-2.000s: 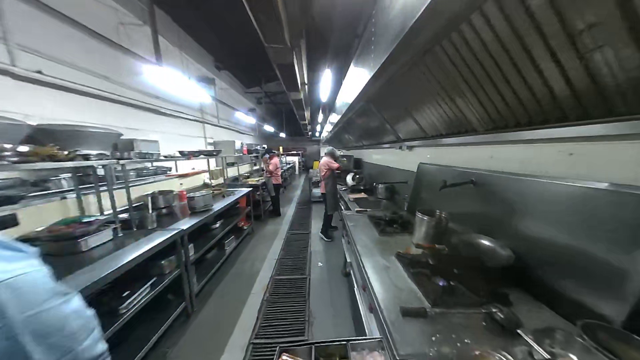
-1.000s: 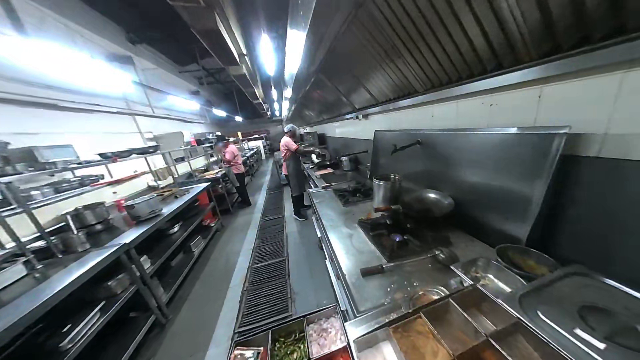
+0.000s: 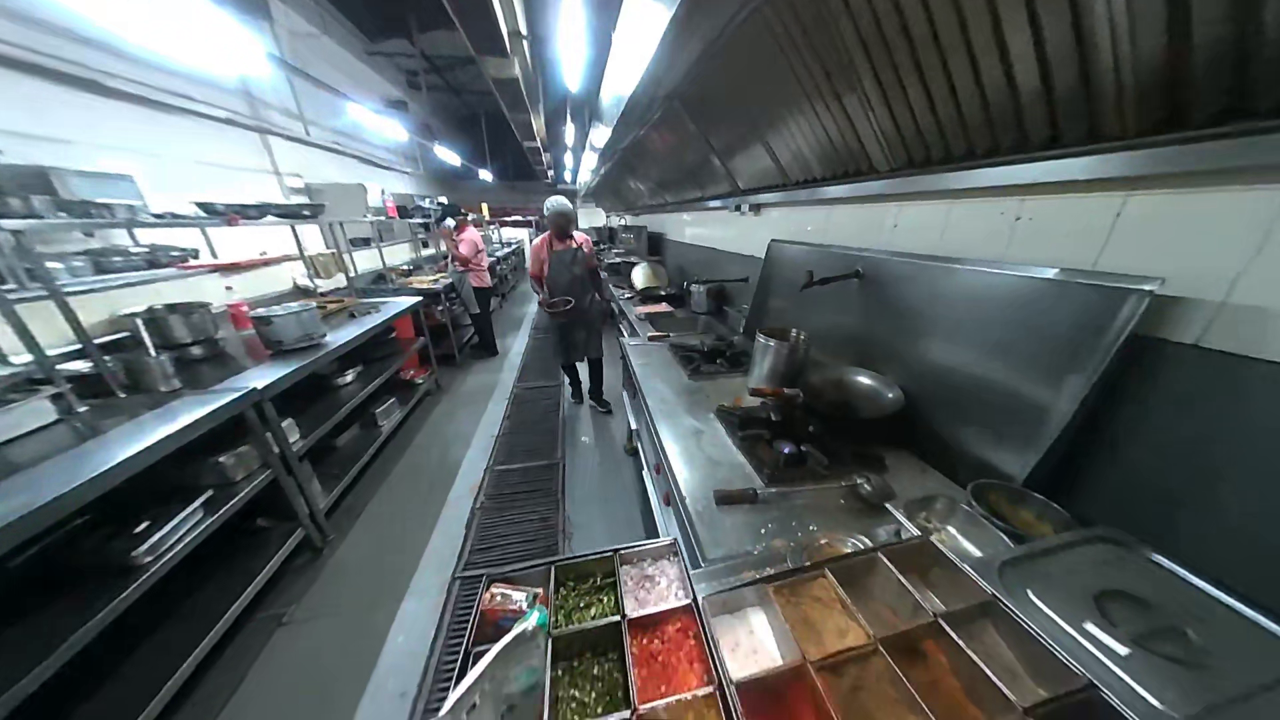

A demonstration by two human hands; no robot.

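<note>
Neither of my hands shows in the head view. Nearest to me, at the bottom, are steel ingredient bins: chopped red tomato (image 3: 668, 652), chopped onion (image 3: 652, 582), chopped green vegetables (image 3: 586, 600) and a plastic bag (image 3: 505, 665) at their left. To their right stand spice bins, one with brown powder (image 3: 818, 614). A long-handled ladle (image 3: 800, 492) lies on the steel counter beside a gas burner (image 3: 790, 450). Behind it, a wok (image 3: 853, 392) leans by a steel pot (image 3: 777, 358).
A person in an apron (image 3: 575, 290), holding a bowl (image 3: 558, 304), is in the aisle; another person (image 3: 468, 275) stands at the left counter. A floor grating (image 3: 515, 500) runs along the aisle. A lidded container (image 3: 1140, 610) and a pan (image 3: 1018, 510) sit at right.
The person in the apron has turned from the cooking line to face this way with a bowl. The view has swung down, bringing the bins into sight.
</note>
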